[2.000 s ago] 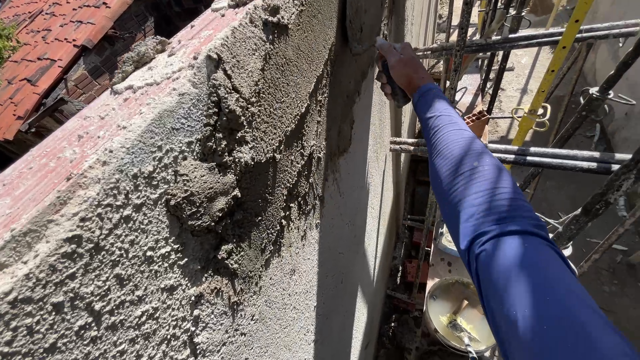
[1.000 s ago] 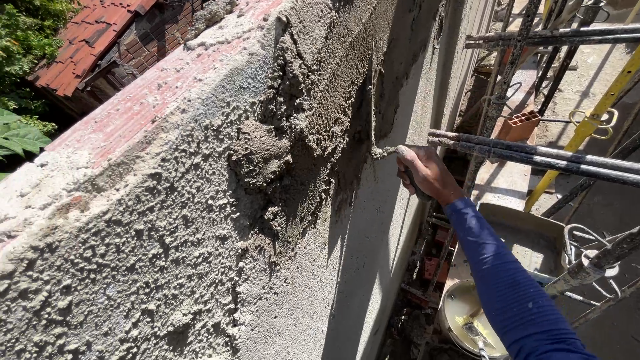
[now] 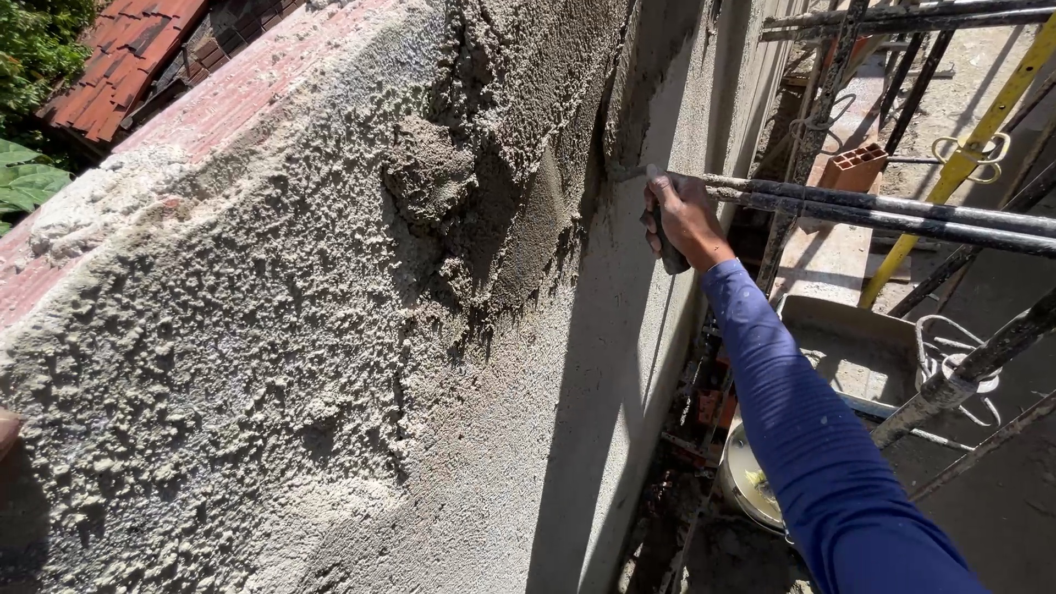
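Note:
My right hand [image 3: 683,216], in a blue sleeve, is closed around the dark handle of a trowel [image 3: 675,252]. The trowel's blade is seen edge-on against the fresh, dark mortar [image 3: 619,124] on the side of the wall, and little of it shows. Rough mortar covers the near wall face [image 3: 272,355], with a thick lump of mortar [image 3: 429,169] left of the trowel. Only a bit of my left hand [image 3: 7,431] shows at the left edge, beside the rough wall; what it does is hidden.
Dark metal scaffold poles [image 3: 907,216] cross at the right near a yellow metal bar [image 3: 940,186]. A hollow brick [image 3: 856,167] lies on a plank [image 3: 825,264]. Below are a mortar tray [image 3: 858,326] and a bucket [image 3: 747,487]. Red roof tiles [image 3: 124,62] lie beyond the wall.
Between the first and second frames my right hand came down the wall with the trowel. A bit of my left hand now shows at the left edge. The view has shifted.

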